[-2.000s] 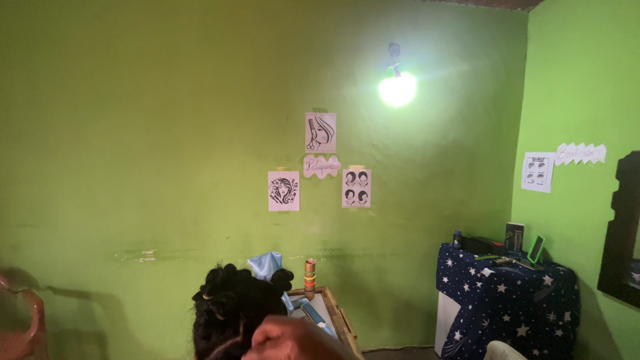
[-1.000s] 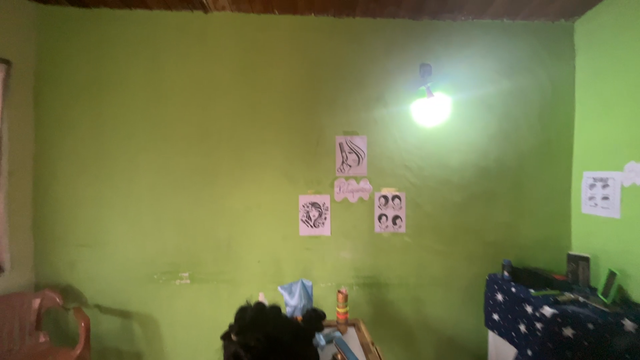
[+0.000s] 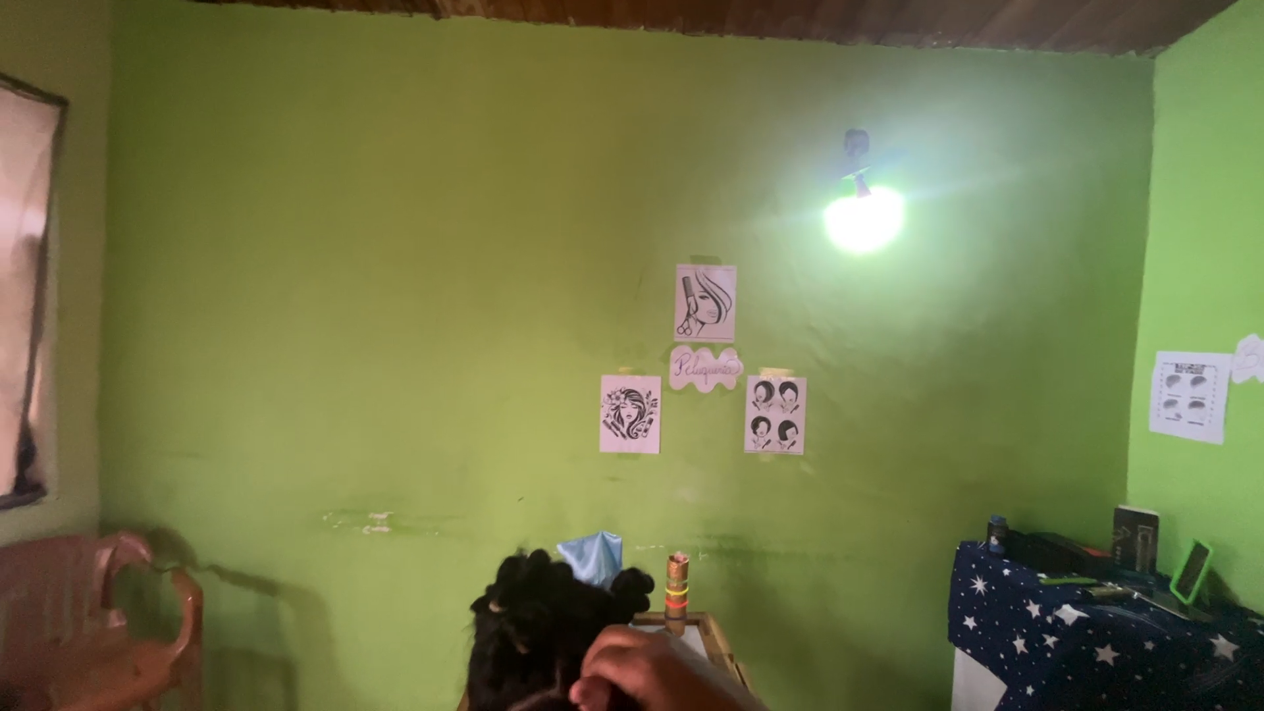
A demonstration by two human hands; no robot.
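Observation:
A person's head with dark hair [image 3: 538,627], gathered in several small knots or twists, shows at the bottom centre. My right hand [image 3: 637,667] is at the lower right side of this hair, its fingers bent and pinched against it; the strand between them is mostly hidden. My left hand does not show. Behind the head are a light blue shiny cloth [image 3: 592,558] and an upright roll with coloured bands [image 3: 676,592], which stands on a wood-framed tray or table [image 3: 726,657].
At the lower left stands a reddish plastic armchair [image 3: 148,671]. On the right, a table with a dark blue star-patterned cloth [image 3: 1047,632] bears a green-framed mirror or device [image 3: 1192,573] and small items. A lit bulb [image 3: 864,219] and paper drawings [image 3: 705,303] are on the green wall.
The hand at the hair, out of view one second ago, shows again at the bottom. The view has swung left and up since two seconds ago.

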